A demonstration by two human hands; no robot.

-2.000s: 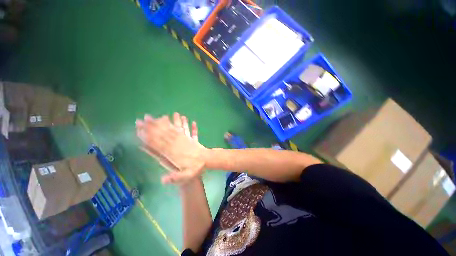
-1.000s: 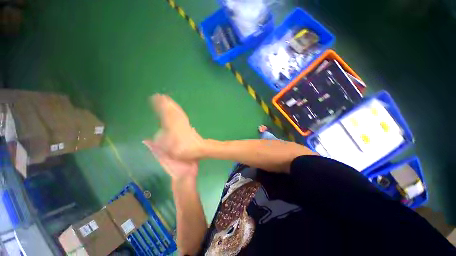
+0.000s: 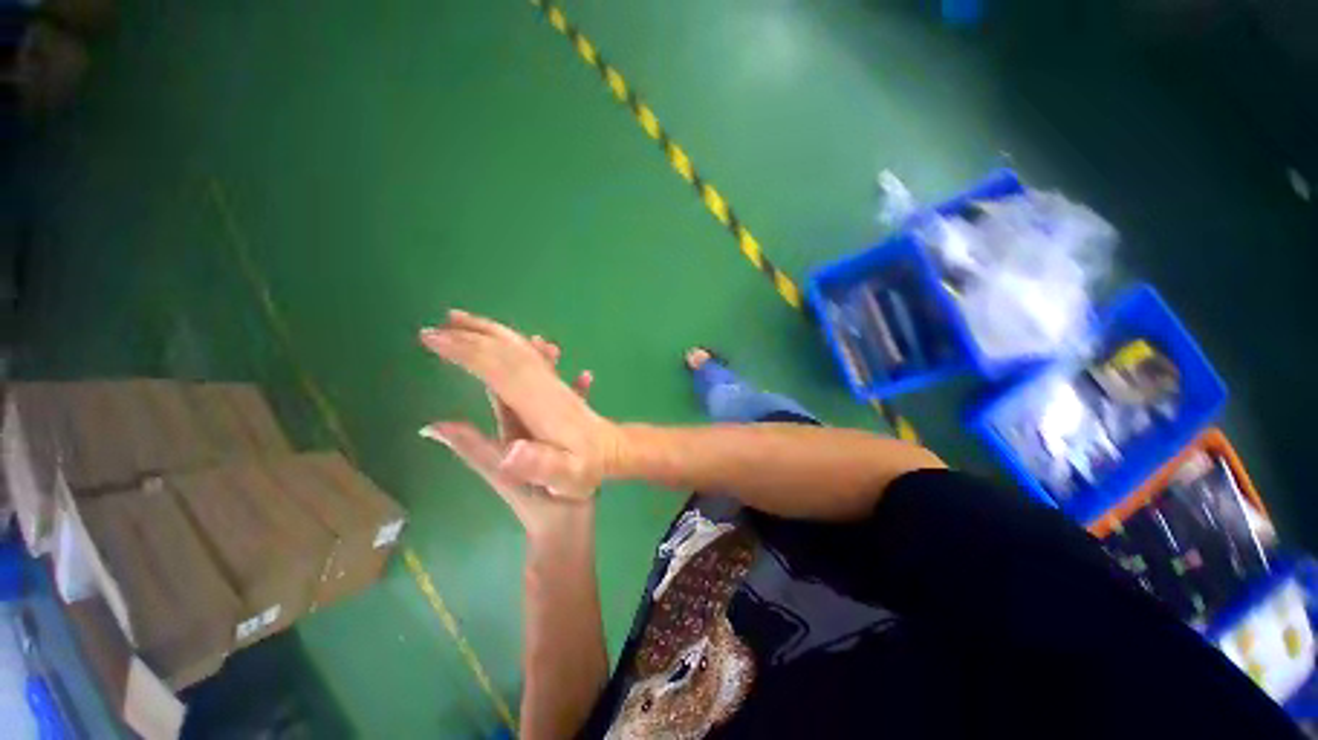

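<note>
My two bare hands meet in front of me over the green floor, left of centre. My right hand (image 3: 538, 396) comes from the right and lies over my left hand, its fingers stretched out. My left hand (image 3: 552, 509) comes from below, partly hidden behind the right; some of its fingertips show beyond it. The palms touch near the wrists. I see no object in either hand.
Blue bins (image 3: 896, 321) with parts and clear bags (image 3: 1019, 275), and an orange bin (image 3: 1221, 470), stand at the right by yellow-black tape (image 3: 708, 195). Brown cartons (image 3: 246, 542) are stacked at the left. A foot (image 3: 700, 357) shows on the floor.
The view has shifted along the floor; the bins have moved right and down in the picture, and the blue pallet has left view. My hands stay together, their fingers now at different angles.
</note>
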